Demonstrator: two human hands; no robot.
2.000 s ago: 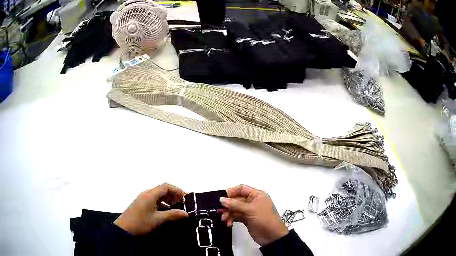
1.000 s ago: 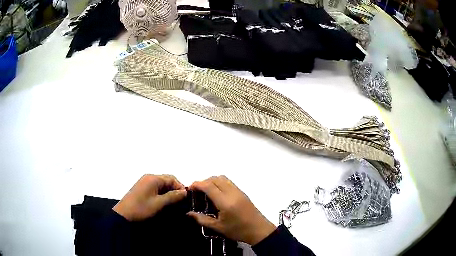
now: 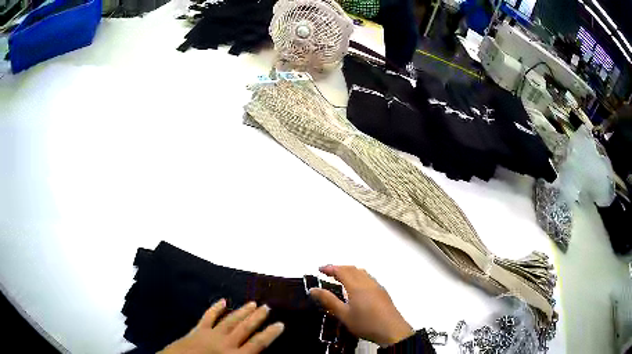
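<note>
Black straps (image 3: 187,287) lie in a stack with stepped left ends at the bottom of the view. A silver slide buckle (image 3: 312,282) sits on the right end of the top strap. My right hand (image 3: 367,308) has its thumb and fingers around this buckled end. My left hand (image 3: 232,333) lies on the straps with its fingers apart, cut off by the bottom edge. More silver frames (image 3: 327,330) show below my right hand, partly hidden. A clear bag of buckles (image 3: 502,332) is at the lower right, with a loose buckle (image 3: 436,337) beside it.
A beige webbing bundle (image 3: 395,183) runs diagonally beyond my hands. A pink fan (image 3: 310,31), black piles (image 3: 457,128) and a blue bin (image 3: 55,31) are farther back. A second hardware bag (image 3: 554,214) lies at right. Sewing machines (image 3: 533,59) stand behind.
The view has turned and tilted. My hands have moved apart: the left now lies flat on the straps, and the right is at the buckled end. The top strap now lies stretched along the stack.
</note>
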